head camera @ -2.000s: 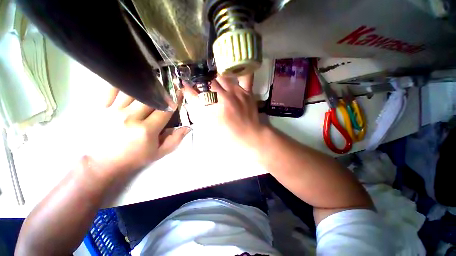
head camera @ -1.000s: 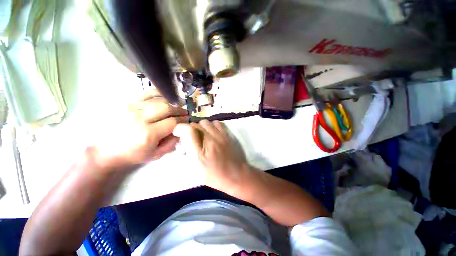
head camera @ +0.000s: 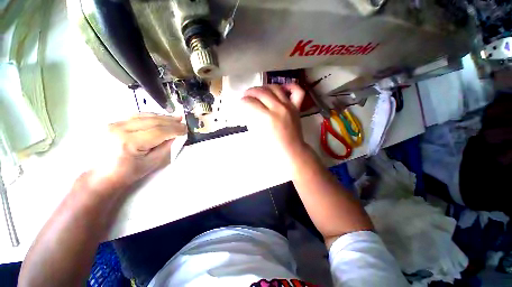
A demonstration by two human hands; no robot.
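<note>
The sewing machine head (head camera: 264, 33) with red lettering fills the top. Its presser foot and needle area (head camera: 193, 103) is above the needle plate. My left hand (head camera: 140, 140) lies just left of the needle, fingers together, pinching a small pale fabric piece (head camera: 178, 144) that sticks out below the fingertips. My right hand (head camera: 278, 112) is away from the needle, over the smartphone (head camera: 285, 77), its fingers slightly bent and apart with nothing visible in them. The hand hides most of the phone. Glare washes out parts of both hands.
Scissors with red handles (head camera: 336, 139) lie right of my right hand, beside yellow-green handles (head camera: 349, 128) and a white cloth strip (head camera: 383, 120). Stacked cut pieces (head camera: 25, 112) lie at far left. Crumpled fabric (head camera: 412, 230) is lower right; a blue basket (head camera: 106, 268) is lower left.
My right hand has left the needle area and moved right, over the phone. My left hand remains beside the needle. The view has shifted, moving the machine and scissors left in the picture.
</note>
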